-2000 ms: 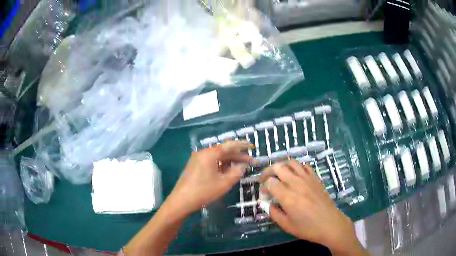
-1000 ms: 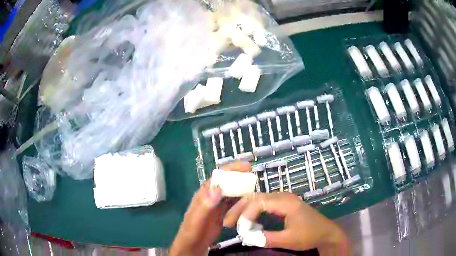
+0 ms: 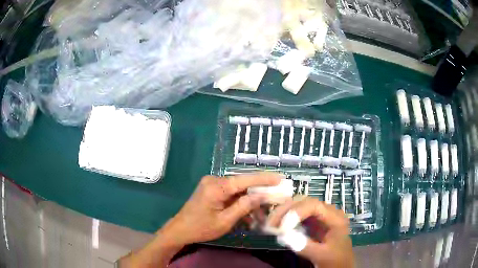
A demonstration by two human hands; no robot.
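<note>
My left hand (image 3: pixel 223 201) grips a white block-shaped housing (image 3: pixel 278 191) between thumb and fingers, low in the middle. My right hand (image 3: pixel 319 225) is close beside it, with white finger cots (image 3: pixel 291 230) on its fingertips; a blurred part seems to be between the hands, and I cannot tell what it is or whether the right hand holds it. The parts blister tray (image 3: pixel 378 157) lies behind the hands, holding rows of shafted inner parts (image 3: pixel 281 138). The hands hide its lower left part.
A parts tub (image 3: pixel 126 144) heaped with white pieces stands at left. A large poly bag (image 3: pixel 157 57) lies behind, with loose housings (image 3: pixel 296 79) at its right end. A finished-unit tray (image 3: pixel 414 180) is at right. A black block (image 3: pixel 449 70) stands back right. A small clear bag (image 3: pixel 18 109) lies far left.
The view has shifted and turned. The housing is still in my left hand, now more covered by the fingers. My right hand has moved closer against it.
</note>
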